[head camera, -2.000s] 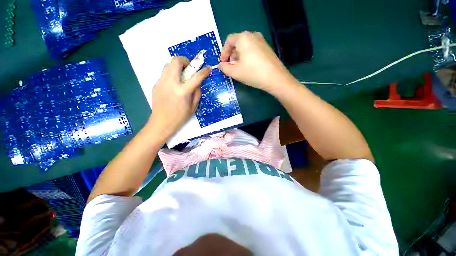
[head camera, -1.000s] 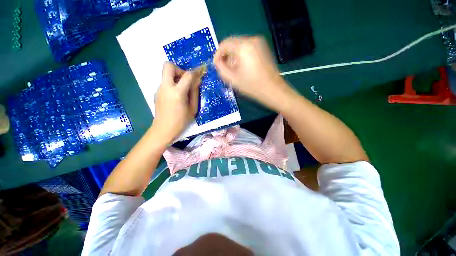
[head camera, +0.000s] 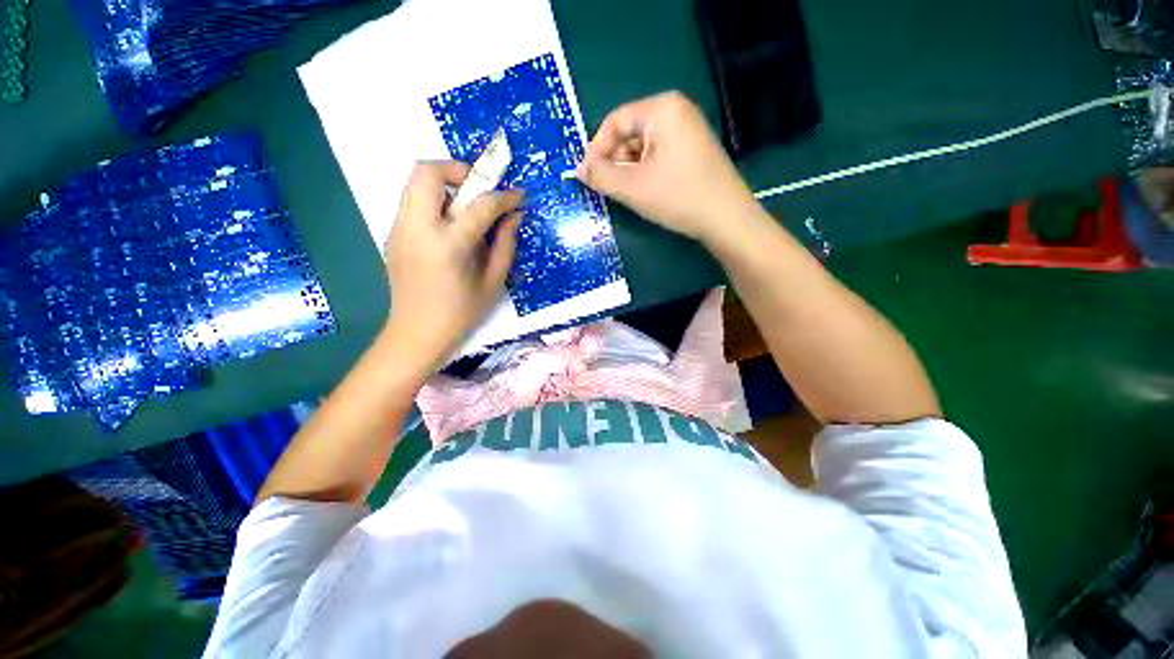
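A blue PCB panel (head camera: 547, 251) lies on a white sheet (head camera: 373, 110) in front of me. My left hand (head camera: 444, 245) is over the panel's left edge, with a small pale strip (head camera: 482, 174) held between its fingers. My right hand (head camera: 663, 167) is at the panel's right edge, thumb and forefinger pinched together. A tiny pale piece (head camera: 574, 174) shows at its fingertips; what it is cannot be made out. A long pale strip or cord (head camera: 953, 157) runs right from behind my right wrist.
Fanned blue PCB panels (head camera: 167, 264) lie left of the sheet, with more stacked panels (head camera: 193, 52) at the upper left. A black phone (head camera: 760, 77) lies beyond my right hand. A red stool (head camera: 1056, 245) stands at the right. A blue crate (head camera: 213, 483) is below the bench at left.
My hands have moved apart from where they met over the panel two seconds ago. The pale strip in my left hand shows clearly again. The cord at right has shifted.
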